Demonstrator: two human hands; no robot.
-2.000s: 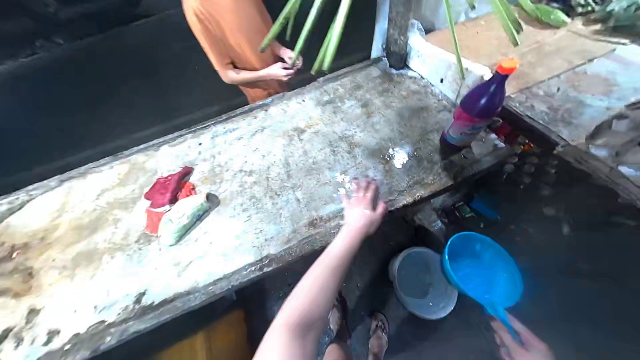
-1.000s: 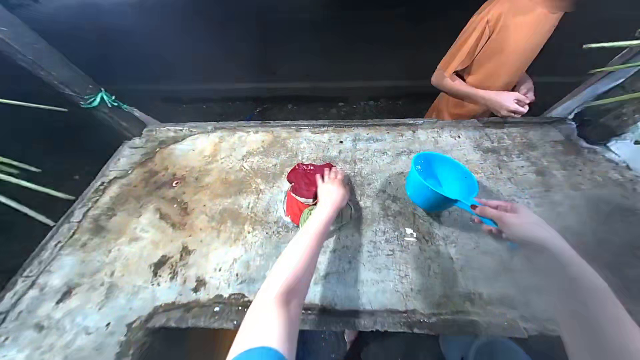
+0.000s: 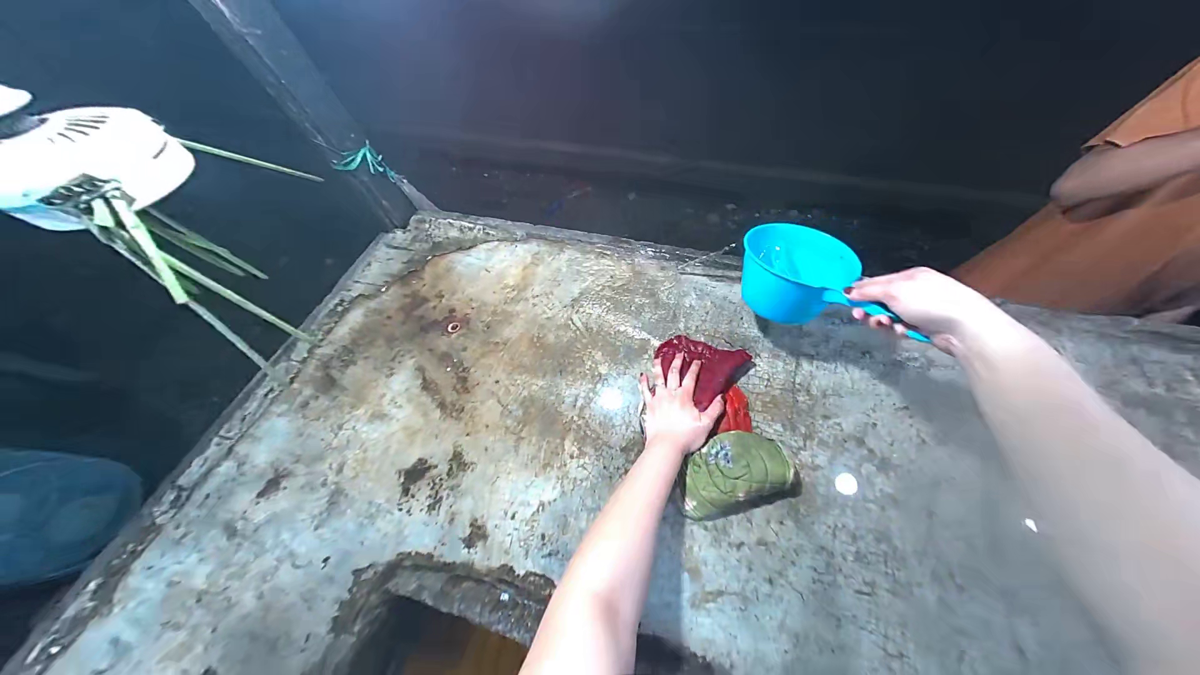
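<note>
My left hand (image 3: 677, 412) lies with spread fingers on a dark red wet cloth (image 3: 714, 367) on the concrete slab. Beside it are a bright red cloth (image 3: 736, 411) and a folded green cloth (image 3: 739, 473), which touch one another. In my right hand (image 3: 914, 302) is the handle of a light blue plastic dipper (image 3: 799, 274), held upright over the far part of the slab. Some water seems to be inside the dipper, and thin splashes show to its left.
The stained concrete slab (image 3: 525, 375) has a broken notch at its near edge. A post with green string (image 3: 366, 159) stands at the far left corner, beside a white object with green stalks (image 3: 122, 169). A person in orange (image 3: 1106, 225) is across the slab at right.
The view has swung strongly left. My left hand, on bare slab two seconds ago, is on the dark red cloth. The dipper, earlier beside the grey bucket, is now over the slab's far part.
</note>
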